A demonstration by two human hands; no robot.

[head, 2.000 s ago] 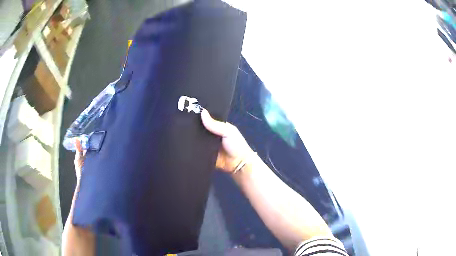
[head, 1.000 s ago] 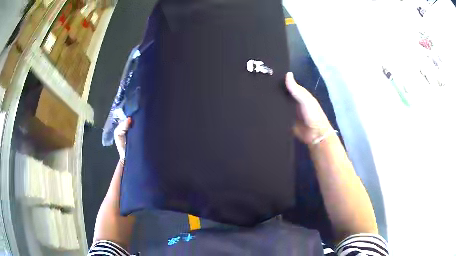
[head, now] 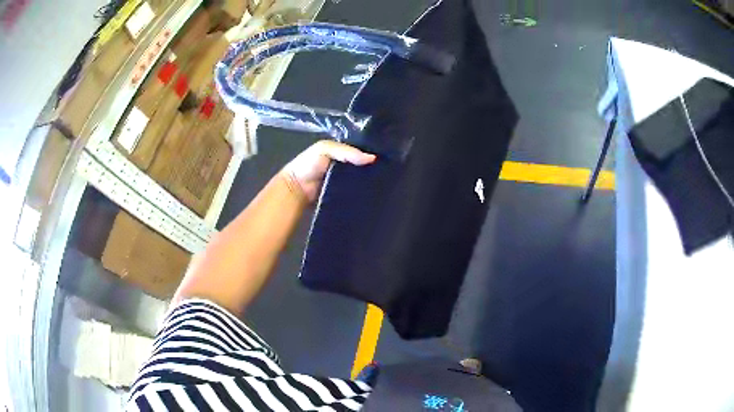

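Observation:
A black tote bag (head: 426, 193) hangs tilted in front of me over the floor. Its paired handles (head: 310, 36) are in clear, crinkled plastic wrap and loop out to the upper left. A small white logo badge (head: 480, 190) shows near the bag's right edge. My left hand (head: 326, 165) holds the bag at its mouth edge, beside the lower handle, with the thumb on the front panel. My right hand is not in view.
Shelving (head: 145, 197) with cartons and stacked white items stands on the left. A white-covered table (head: 684, 322) stands on the right, with a black fabric piece (head: 684, 153) on it. Yellow lines (head: 555, 175) cross the dark floor.
The bag has turned, so its wrapped handles now show fully at the upper left. My right hand has let go of it and left the picture. The view has shifted, showing more floor.

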